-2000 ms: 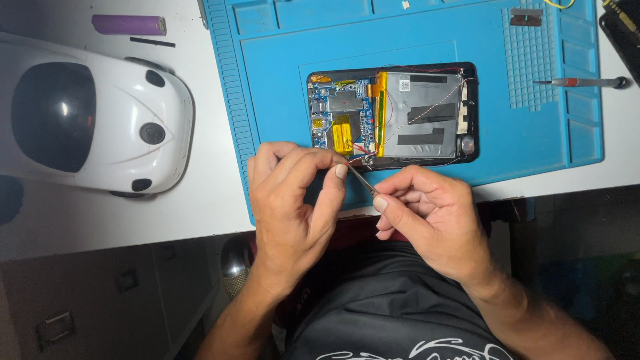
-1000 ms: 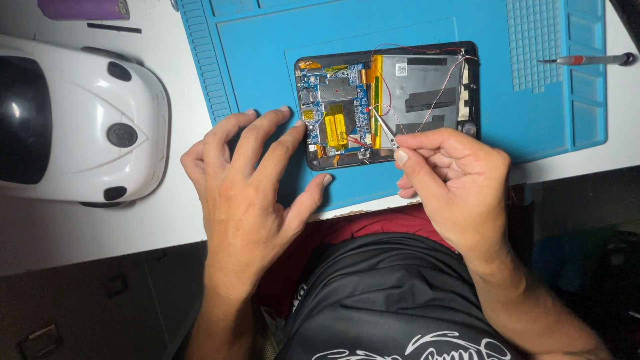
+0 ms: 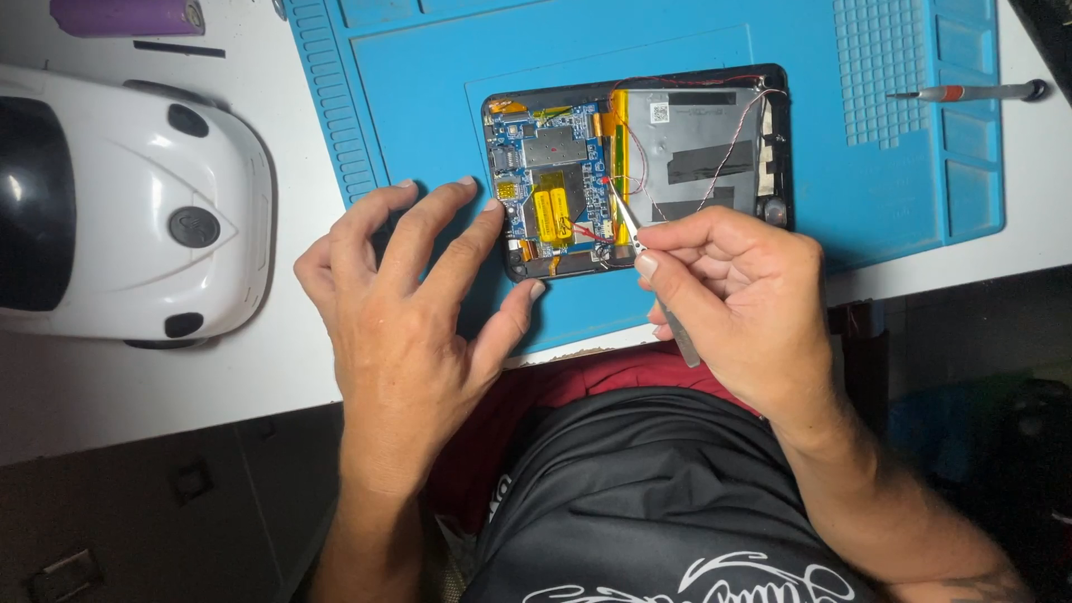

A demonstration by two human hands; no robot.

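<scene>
An opened tablet [image 3: 775,126] lies on a blue silicone work mat [image 3: 410,92]. Its blue circuit board [image 3: 593,197] is on the left, partly under yellow tape; a grey battery pack [image 3: 653,155] with black strips is on the right. Thin red wires run over the battery. My right hand [image 3: 737,301] holds metal tweezers [image 3: 626,219] between thumb and fingers, their tips at the board's right edge beside a small red spot. My left hand [image 3: 410,310] is spread and holds nothing, with a fingertip at the tablet's left edge and the thumb near its lower left corner.
A white toy car [image 3: 142,218] stands on the white table at the left. Behind it lie a purple cylindrical cell [image 3: 126,17] and a thin black strip [image 3: 178,49]. A precision screwdriver [image 3: 963,92] lies across the mat's right side.
Two seconds ago both hands were together at the tablet's lower edge, at the tweezers. My left hand has since moved left and spread; my right hand has brought the tweezers over the board's right edge.
</scene>
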